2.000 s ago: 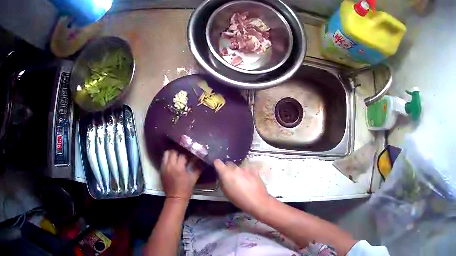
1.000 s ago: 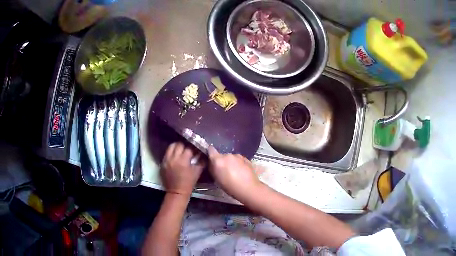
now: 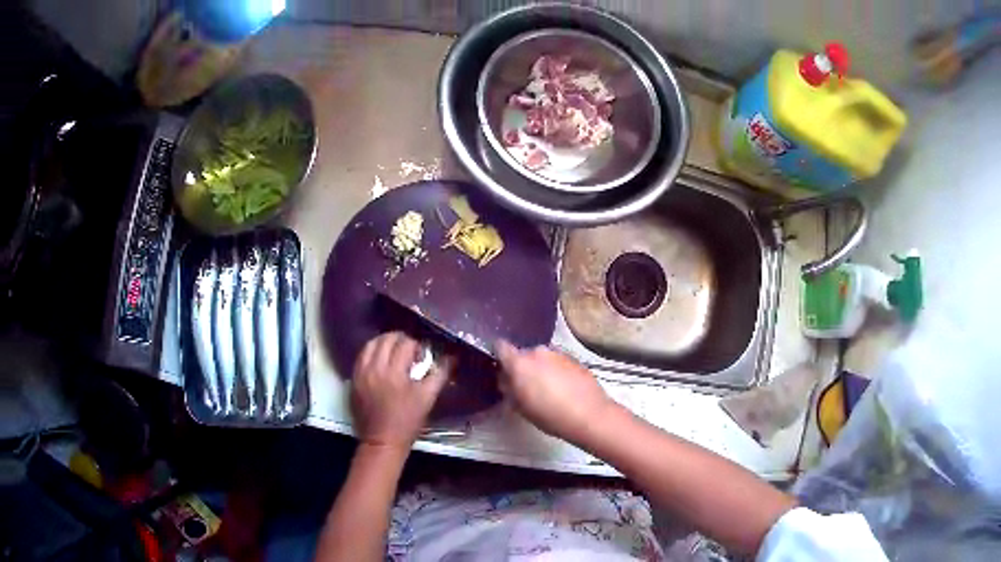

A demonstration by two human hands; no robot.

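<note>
My right hand is closed on the handle of a cleaver, seen nearly edge-on as a thin dark line slanting over the round purple chopping board. My left hand rests on the near part of the board, with a small pale piece, likely the raw pork, at its fingertips. The blade lies just beyond my left fingers. Chopped garlic and sliced yellow ginger lie on the board's far side. Small pale bits lie just beyond the blade.
Cut pork sits in an inner metal bowl inside a wider basin, beyond the board. At left are a fish tray and a bowl of green vegetable. At right are a sink, yellow jug and spray bottle.
The camera view has shifted slightly. The cleaver has turned more edge-on, and the pink-white strip seen along the blade before no longer shows there. Both hands stay near the same board area.
</note>
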